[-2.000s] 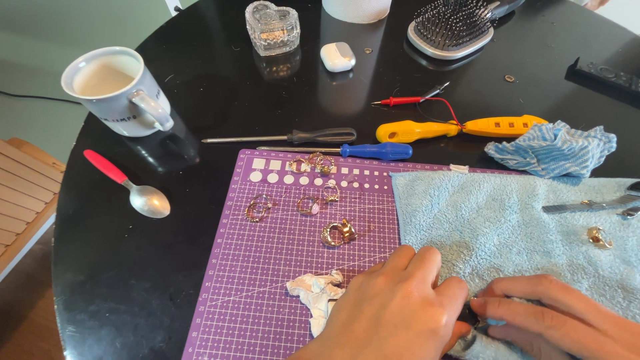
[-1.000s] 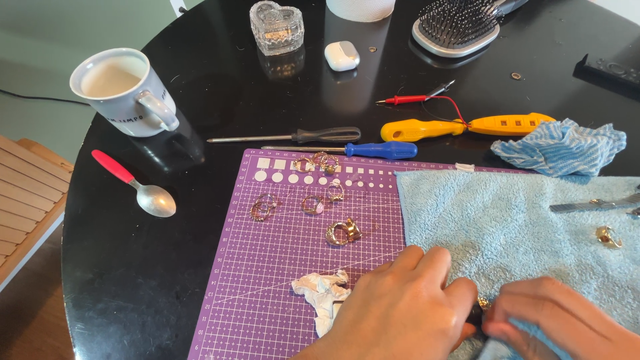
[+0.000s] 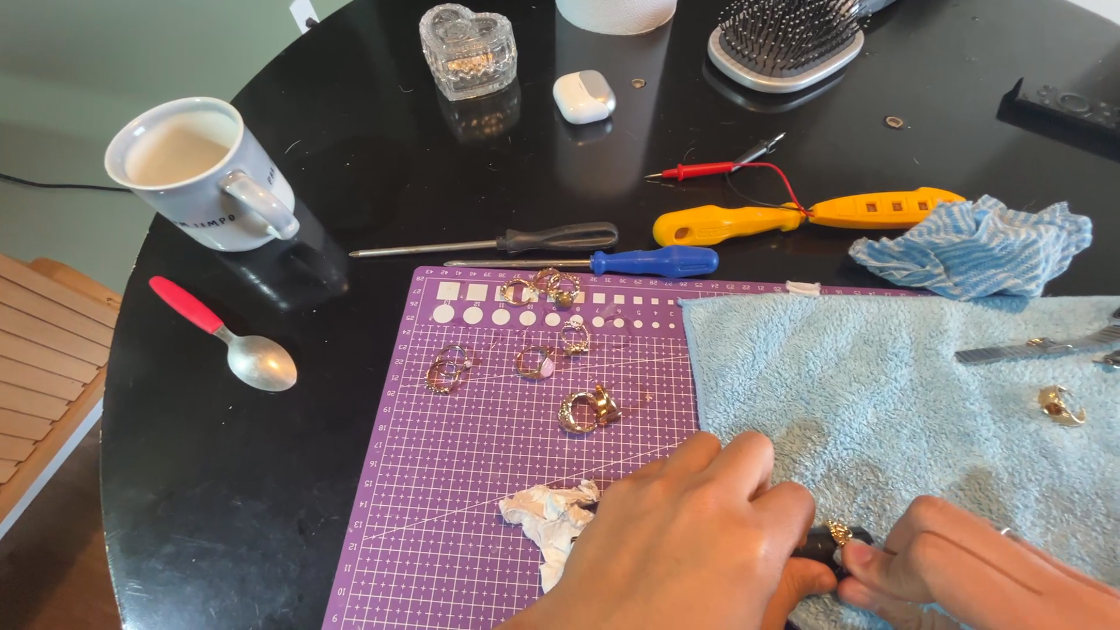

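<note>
My left hand (image 3: 700, 534) closes around a dark rod-like object (image 3: 821, 544) above the light blue towel (image 3: 787, 376); most of the object is hidden. A gold-coloured ring (image 3: 838, 531) sits on or against its end. My right hand (image 3: 954, 560) pinches at the ring and that end between thumb and fingers. Another gold-coloured ring (image 3: 1061, 406) lies on the towel at the right, below a grey metal tool (image 3: 1032, 346). On the purple cutting mat (image 3: 455, 516), several rings lie in small groups, among them a thick pair (image 3: 588, 409) and one with a pink stone (image 3: 535, 362).
Crumpled white tissue (image 3: 551, 521) lies beside my left hand. Behind the mat are a blue-handled screwdriver (image 3: 654, 261), a black-handled screwdriver (image 3: 560, 237), a yellow tester (image 3: 884, 210) and a crumpled striped cloth (image 3: 980, 245). A mug (image 3: 201, 175) and a red-handled spoon (image 3: 262, 362) stand and lie left.
Between my hands, the gold-coloured ring and the dark object's end show more plainly than two seconds ago. Both hands stay close together over the towel.
</note>
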